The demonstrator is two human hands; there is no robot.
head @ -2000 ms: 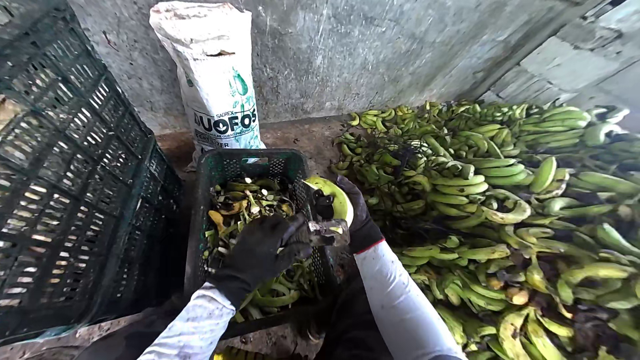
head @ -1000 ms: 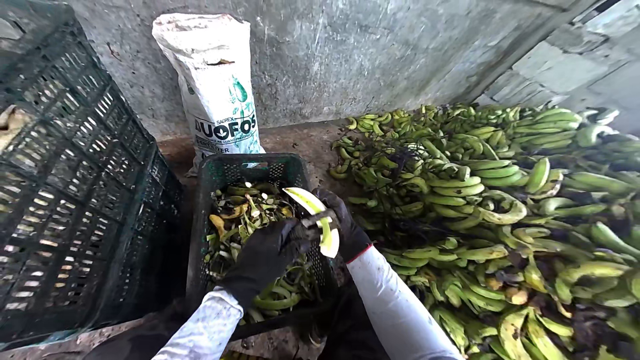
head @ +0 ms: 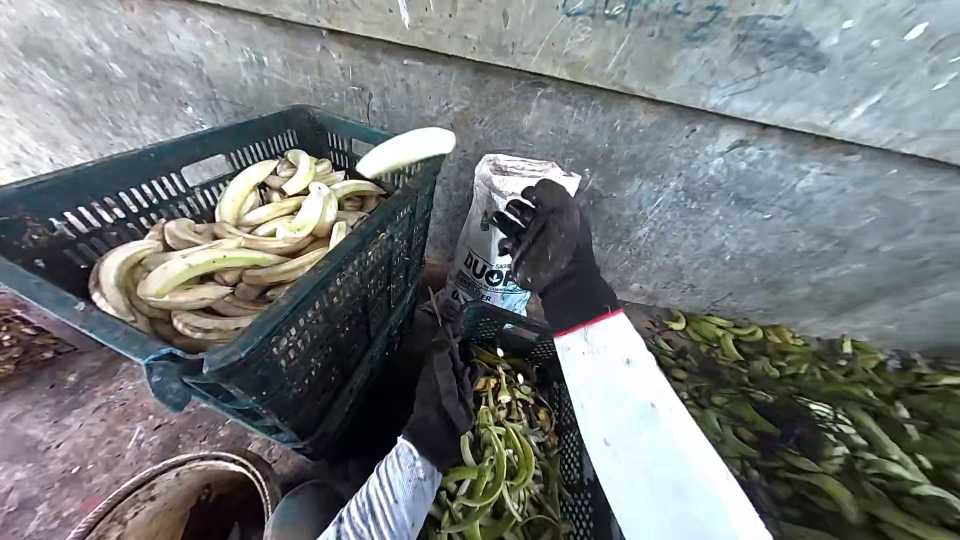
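Note:
A peeled plantain point(head: 405, 151) is in the air over the right rim of a green plastic crate point(head: 315, 307), left of my right hand. Many peeled plantains point(head: 217, 262) lie in that crate. My right hand point(head: 546, 240), in a black glove, is raised in front of a white sack point(head: 491, 225), its fingers loosely curled and holding nothing. Lower down, my gloved left hand point(head: 441, 390) grips a thin, dark knife-like tool point(head: 439, 309), whose shape is partly lost against the dark. Beside it, plantain peels point(head: 499, 457) fill a lower crate point(head: 574, 450).
Unpeeled green plantains point(head: 840, 427) are heaped on the floor at the right. A round bucket point(head: 176, 476) stands at the lower left. A concrete wall point(head: 720, 217) runs behind the sack and crates.
The view has swung left, bringing the crate of peeled plantains into sight. My right hand has let go of the plantain, which it held partly peeled one second ago.

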